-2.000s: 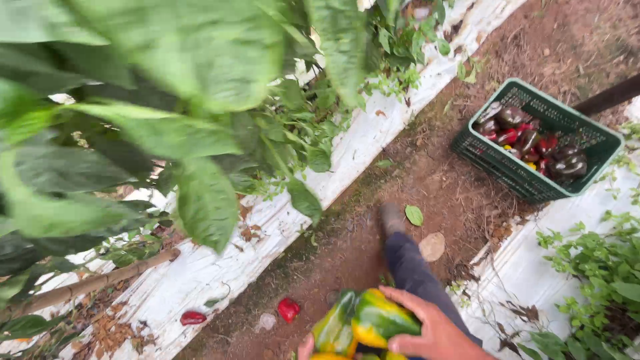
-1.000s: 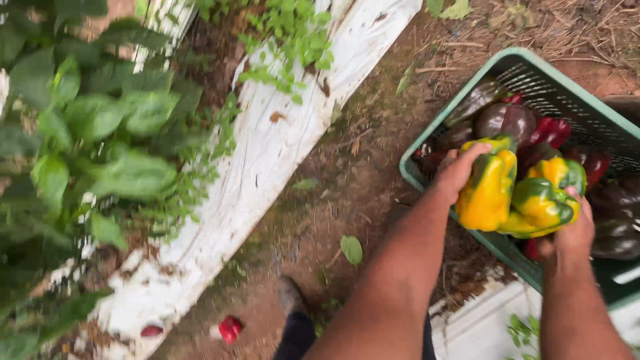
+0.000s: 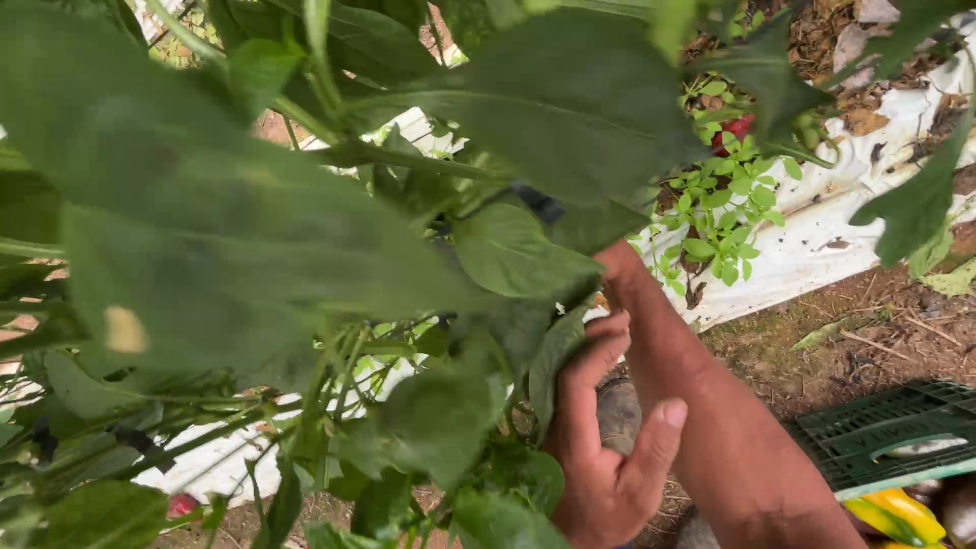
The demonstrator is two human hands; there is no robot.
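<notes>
My left hand (image 3: 610,450) is at the lower middle, thumb spread from its bent fingers, against the edge of a pepper plant's leaf (image 3: 560,358). No fruit shows in it. Just right of it, my right forearm (image 3: 717,396) reaches up and left into the foliage; the right hand itself is hidden behind leaves. Large blurred leaves (image 3: 244,229) cover the left and centre. A yellow and green bell pepper (image 3: 894,515) lies in the green plastic crate (image 3: 888,435) at the lower right, beside dark peppers.
White plastic mulch (image 3: 808,221) runs along the bare soil path (image 3: 862,328). Small weeds (image 3: 720,221) grow through it. A red fruit (image 3: 733,131) shows behind them, and another (image 3: 183,505) at the lower left. Stems and leaves crowd the near space.
The yellow and green peppers were in both hands over the crate; a similar one now lies in the crate. Both arms are now at the plant. The view has swung strongly toward the foliage.
</notes>
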